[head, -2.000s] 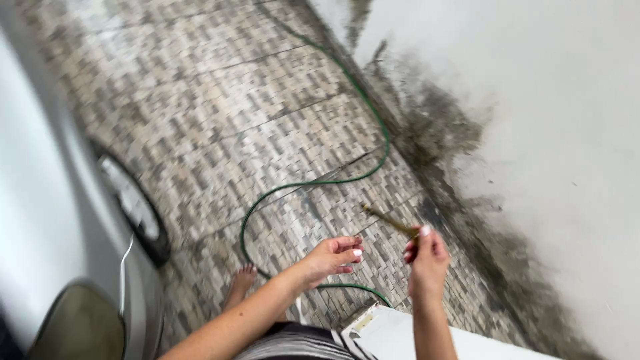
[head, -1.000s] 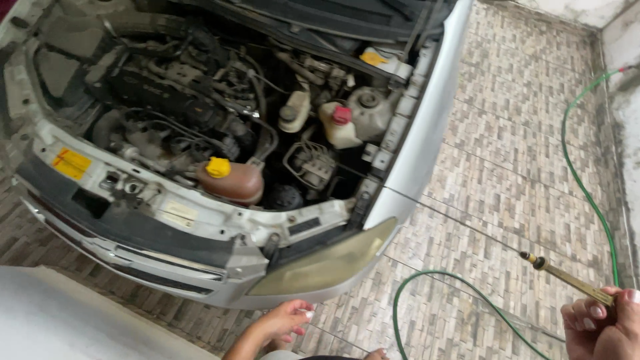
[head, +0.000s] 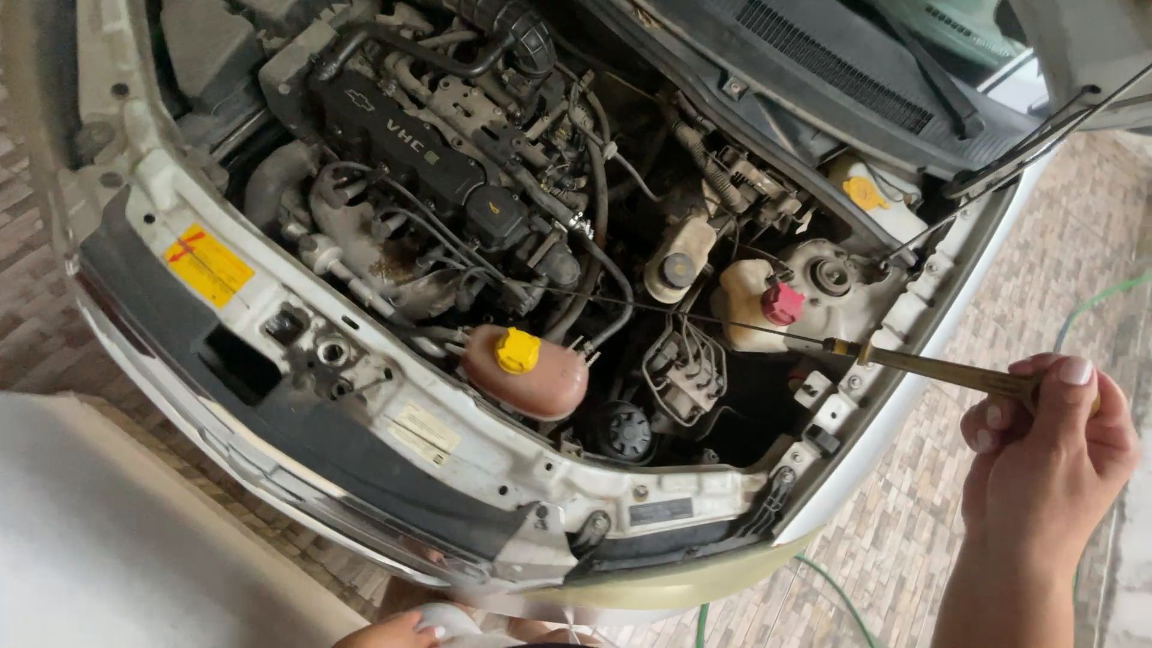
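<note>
My right hand (head: 1035, 450), at the right, grips the end of an engine oil dipstick's yellowish handle (head: 945, 367) between thumb and fingers. From the handle the thin metal rod (head: 666, 309) stretches left over the open engine bay, across the cream reservoir with a pink-red cap (head: 783, 304) and towards the black engine cover (head: 405, 135). Its far tip is hard to make out near the engine. Only part of my left hand (head: 391, 632) shows at the bottom edge, in front of the car's bumper; whether it holds anything cannot be told.
A coolant tank with a yellow cap (head: 517, 351) sits behind the front crossmember. A hood prop rod (head: 1026, 144) stands at the upper right. A green hose (head: 837, 589) lies on the tiled floor beside the car. A pale panel (head: 135, 540) fills the lower left.
The view has swung from the floor to the engine bay and moved closer to it. The dipstick, held in my right hand throughout, now reaches farther over the engine bay.
</note>
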